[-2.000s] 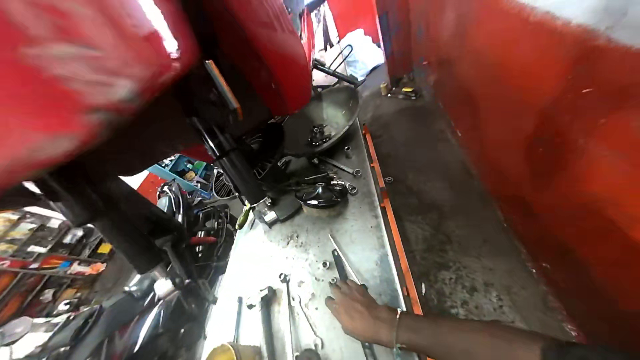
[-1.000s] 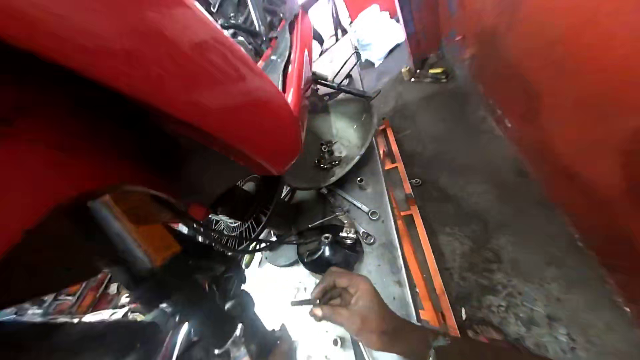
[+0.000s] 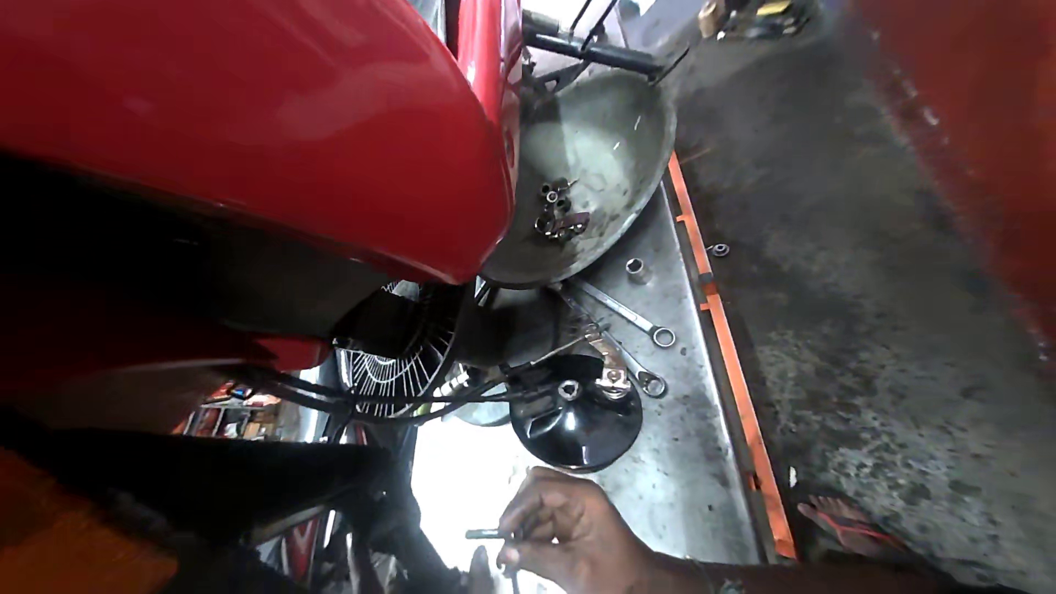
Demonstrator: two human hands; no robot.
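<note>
My right hand pinches a short, thin metal piece between thumb and fingers at the bottom centre of the head view. Just beyond the hand lies a round black part, likely a brake drum cover, with a cable and a small metal arm attached. Below the held piece, a bit of what looks like another fingertip shows at the lower edge; my left hand cannot be made out clearly. Two ring-ended wrenches and a socket lie on the metal bench. A dished metal pan holds several small metal parts.
Red motorcycle bodywork fills the upper left. An orange metal rail runs along the bench's right edge. A fan with a wire guard stands beyond the bench on the left. A foot in a sandal is on the floor at lower right.
Two seconds ago my right hand was down on the bench by a dark-handled tool; now it is raised near the black round part, holding the small piece. The view has moved closer to the pan.
</note>
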